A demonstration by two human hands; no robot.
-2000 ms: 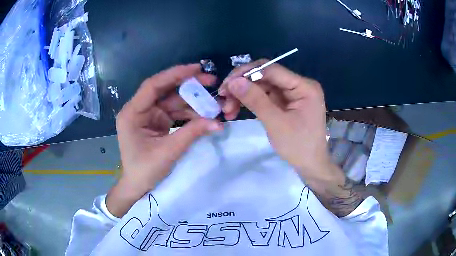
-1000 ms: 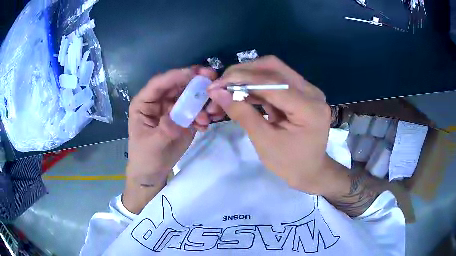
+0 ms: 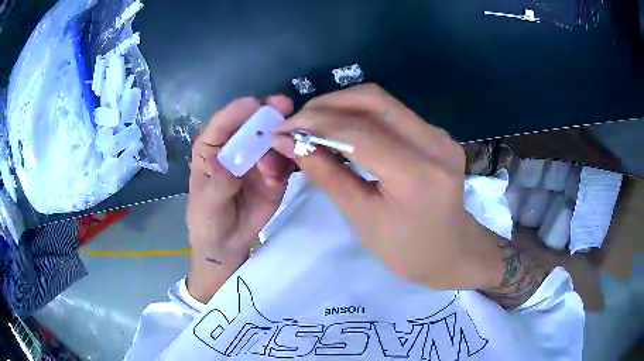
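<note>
My left hand (image 3: 229, 169) holds a translucent white oblong housing (image 3: 248, 144), tilted, with a small dark hole near its upper right end. My right hand (image 3: 381, 183) pinches a wire lead with a white connector block (image 3: 304, 144) and a thin white sleeve (image 3: 333, 144) pointing right. The right fingertips are close beside the housing's hole; the thin wires between them cannot be made out clearly.
A clear bag of white housings (image 3: 116, 116) lies at the left. Two small shiny clumps (image 3: 347, 75) lie behind my hands. Another wire lead (image 3: 528, 15) lies at the top right. A cardboard box with pale items (image 3: 542, 197) stands below the table edge at right.
The right hand has moved from the housing's lower end to its hole. The housing has turned to slant the other way, and both hands sit a little further from the clumps. The lead's sleeve has swung downwards.
</note>
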